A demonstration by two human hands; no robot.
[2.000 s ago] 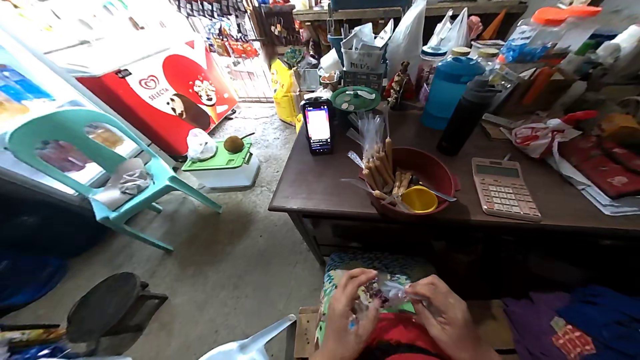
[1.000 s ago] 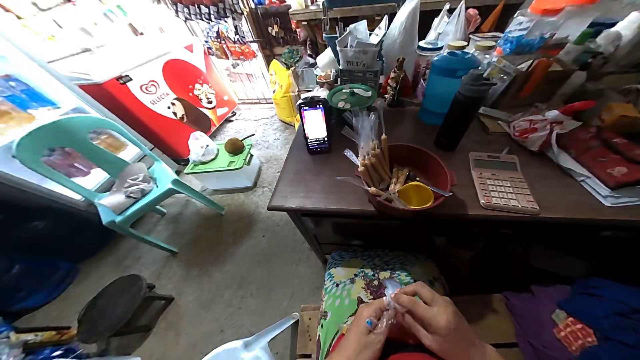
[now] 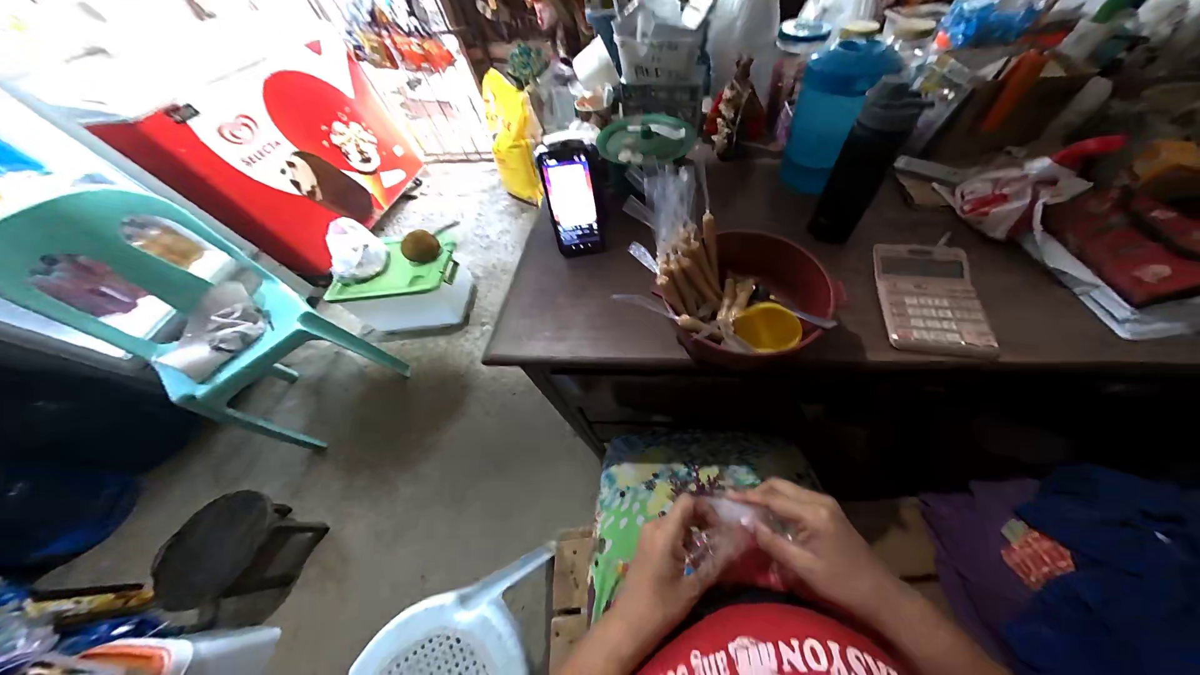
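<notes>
Low in front of my body, my left hand (image 3: 670,553) and my right hand (image 3: 811,539) both grip a thin clear plastic bag (image 3: 736,525), whose contents are hard to make out. A floral cushion (image 3: 623,506) lies just beyond the hands. On the table above them is a dark red bowl (image 3: 820,281) with narrow plastic sleeves filled with something light brown (image 3: 689,272) leaning over its left side, and a yellow cup (image 3: 769,326) inside. A lit phone (image 3: 572,202) stands upright left of the bowl. A pink calculator (image 3: 936,300) lies to its right.
Bottles, including a blue jug (image 3: 830,112) and a black bottle (image 3: 867,159), stand on the brown table (image 3: 600,323). A green plastic chair (image 3: 84,272), a dark round stool (image 3: 220,553) and a white perforated plastic seat (image 3: 445,647) are at the left. Dark blue cloth (image 3: 1116,572) lies at the right.
My hands have stayed at the plastic bag while their fingers shifted on it. They were closer together one second ago and are now slightly farther apart.
</notes>
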